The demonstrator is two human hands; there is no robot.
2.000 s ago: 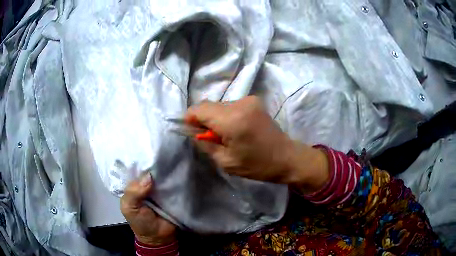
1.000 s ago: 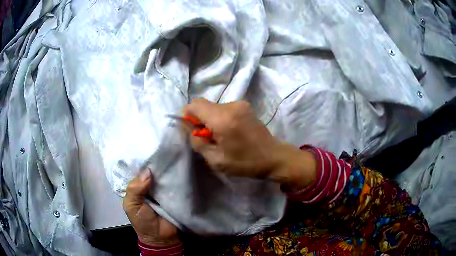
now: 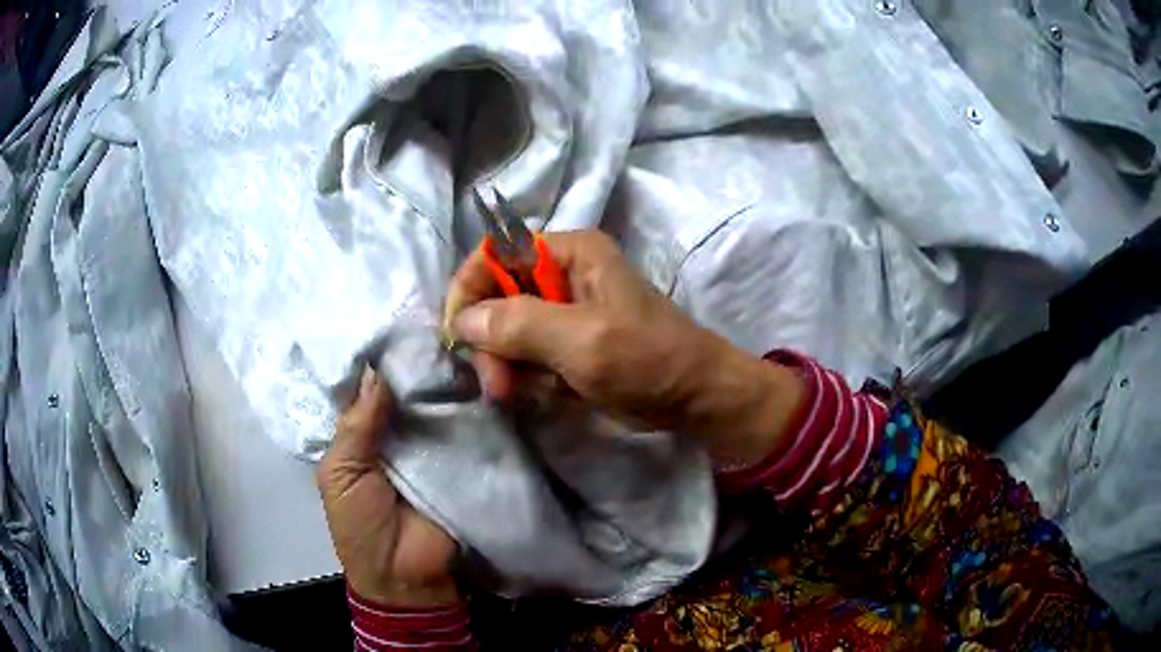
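A pale grey mottled jacket point(image 3: 255, 255) lies spread in front of me. My left hand point(image 3: 392, 516) grips a fold of its cloth at the lower left, thumb on top. My right hand point(image 3: 611, 338) is just above the cloth at the centre. It holds orange-handled thread snips point(image 3: 520, 255), their blades apart and pointing up and away. Its thumb and forefinger are pinched together near the cloth; whether they hold a thread is too small to tell.
Similar pale jackets point(image 3: 96, 331) are heaped at the left. A buttoned edge point(image 3: 974, 115) runs along the upper right, with more pale cloth point(image 3: 1101, 439) at the lower right. A patch of white table point(image 3: 255, 510) shows at the left. Patterned clothing point(image 3: 879, 560) covers my lap and right arm.
The snips have turned from pointing left to pointing up and away, and their blades show apart. My right thumb and forefinger have come together. The cloth between my hands is bunched differently.
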